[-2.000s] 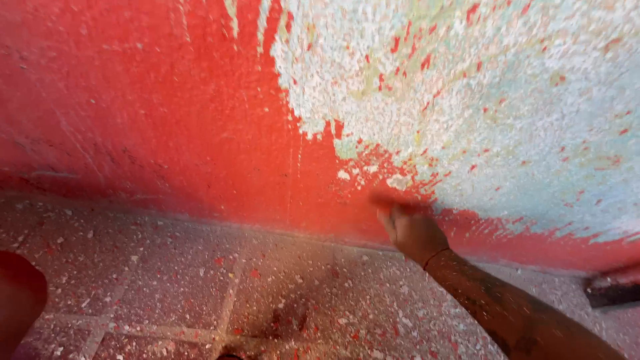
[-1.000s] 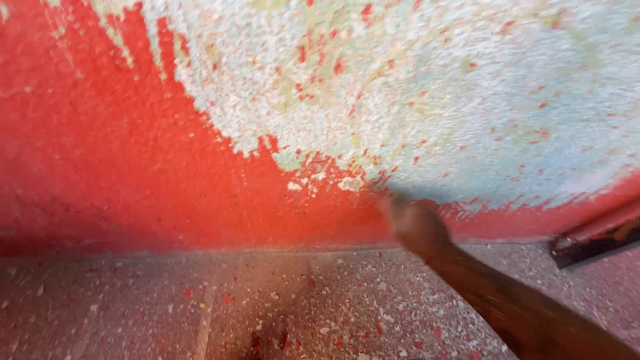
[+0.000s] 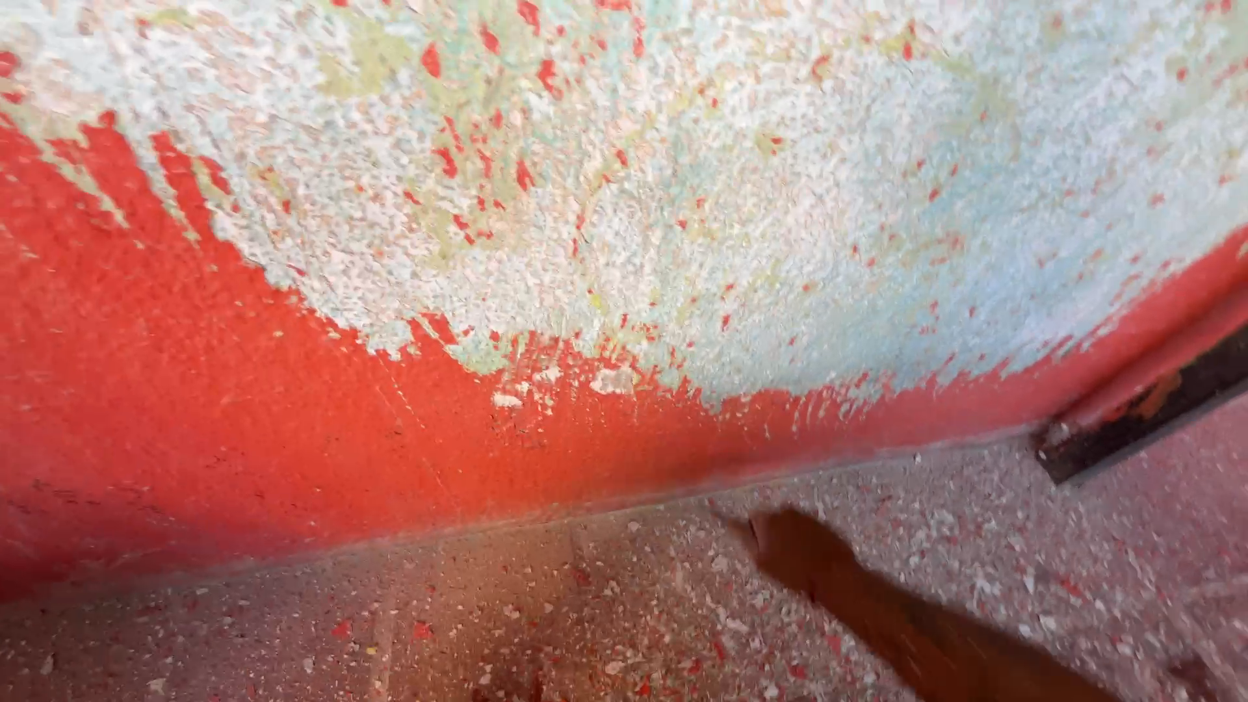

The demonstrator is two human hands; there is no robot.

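My right hand (image 3: 795, 546) reaches in from the lower right, low over the floor near the foot of the wall. It is blurred, with its fingers curled; a thin, faint shape juts from it toward the wall, too blurred to name. The wall (image 3: 244, 419) carries red paint along its lower part. Above that, a rough bare patch (image 3: 634, 224) shows white, pale blue and greenish layers with red specks. Small whitish chipped spots (image 3: 612, 380) lie at the patch's lower edge. My left hand is out of view.
Paint flakes (image 3: 721, 634) in white and red litter the tiled floor (image 3: 244, 634). A dark, worn bar or frame piece (image 3: 1141, 414) meets the foot of the wall at the right. The wall's base runs slantwise across the view.
My right hand has dropped from the ragged lower edge of the bare patch to near the floor. The view has shifted to the right, showing more of the dark piece.
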